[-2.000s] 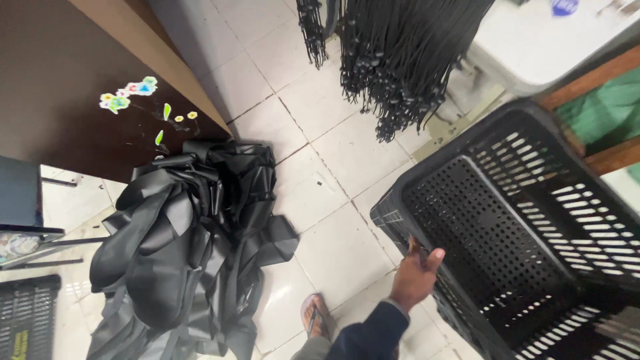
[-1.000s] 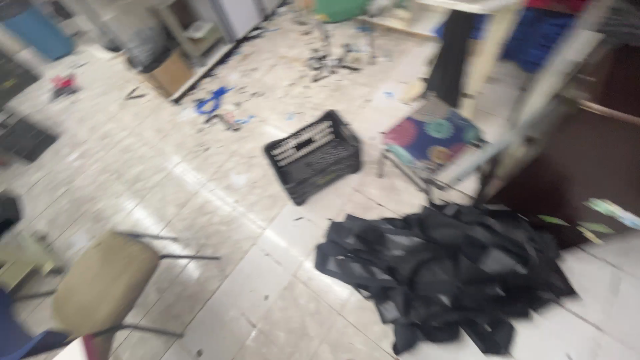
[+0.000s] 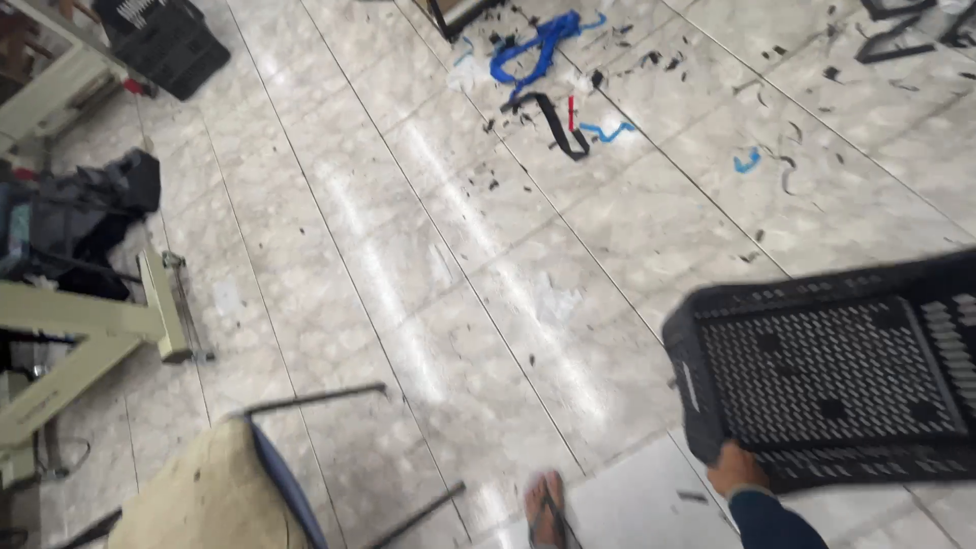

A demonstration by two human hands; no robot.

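My right hand, in a dark blue sleeve, grips the lower left corner of a black perforated plastic crate at the right of the view. The crate's inside shows its slotted base, and nothing lies in the part that I can see; its right end is cut off by the frame edge. My left hand is out of view. One foot in a flip-flop stands on the tiles, left of and below the crate.
A chair with a beige seat stands lower left, near a cream metal machine stand. Another black crate is upper left. Blue strips, a black strap and dark scraps litter the tiled floor.
The view has swung strongly. Two seconds ago a hand was on a black crate beside a heap of black material; the heap is out of view now and my right hand is on a crate.
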